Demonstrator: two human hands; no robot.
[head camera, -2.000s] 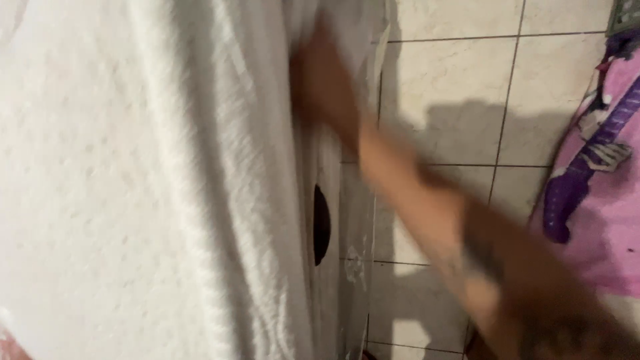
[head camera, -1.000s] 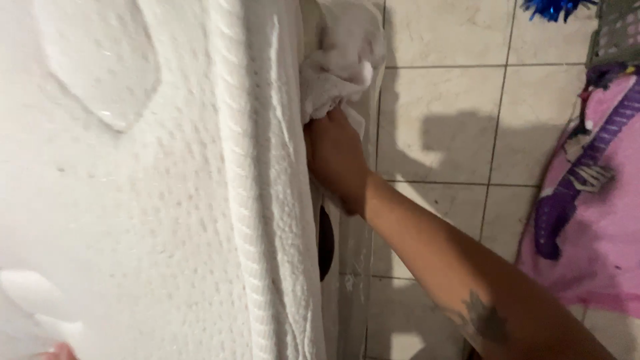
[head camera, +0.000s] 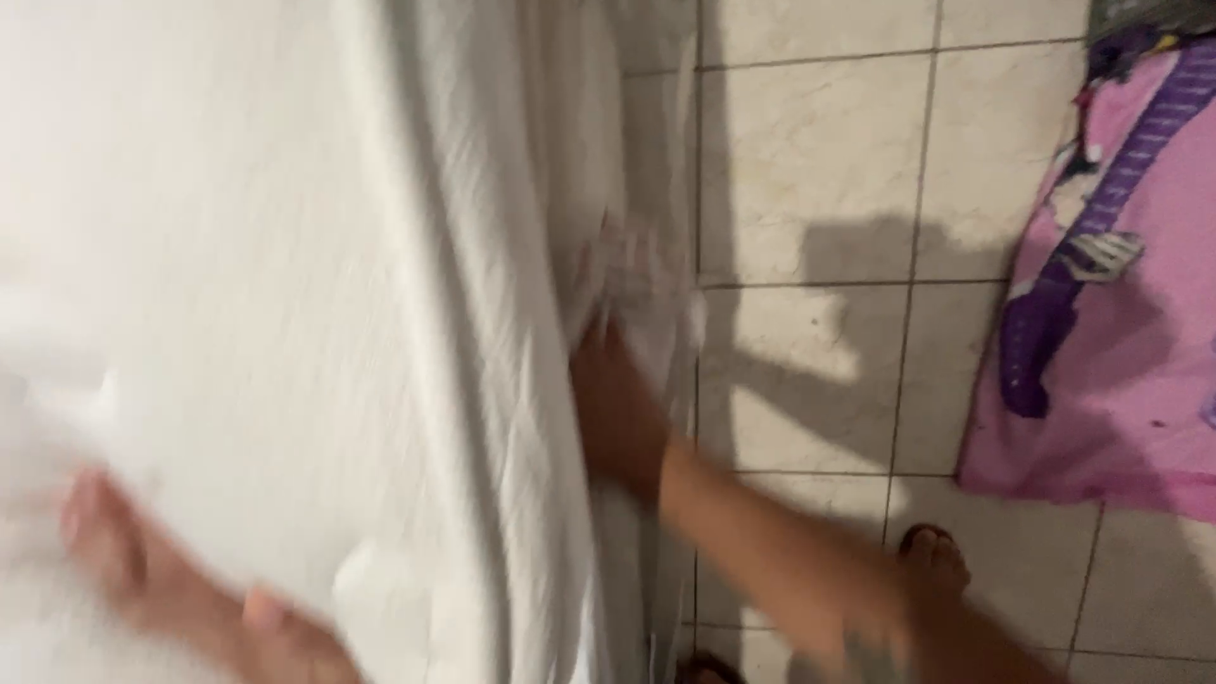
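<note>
A white mattress (head camera: 285, 237) with a stitched, piped edge fills the left of the head view. My right hand (head camera: 622, 408) reaches down its side and grips a bunched white fabric (head camera: 632, 285), a sheet or cover, between the mattress and the bed's side; its fingertips are hidden in the cloth. My left hand (head camera: 180, 589), blurred, lies over the mattress top at the lower left with its fingers apart, holding nothing that can be seen.
Beige floor tiles (head camera: 807, 180) run along the bed. A pink cloth with a purple printed figure (head camera: 1140, 380) lies on the floor at the right, below a grey object (head camera: 1149, 14). Sandalled feet (head camera: 936, 560) stand at the bottom.
The right hand and the bunched fabric have moved down along the mattress side. More of the left hand has come into view at the lower left.
</note>
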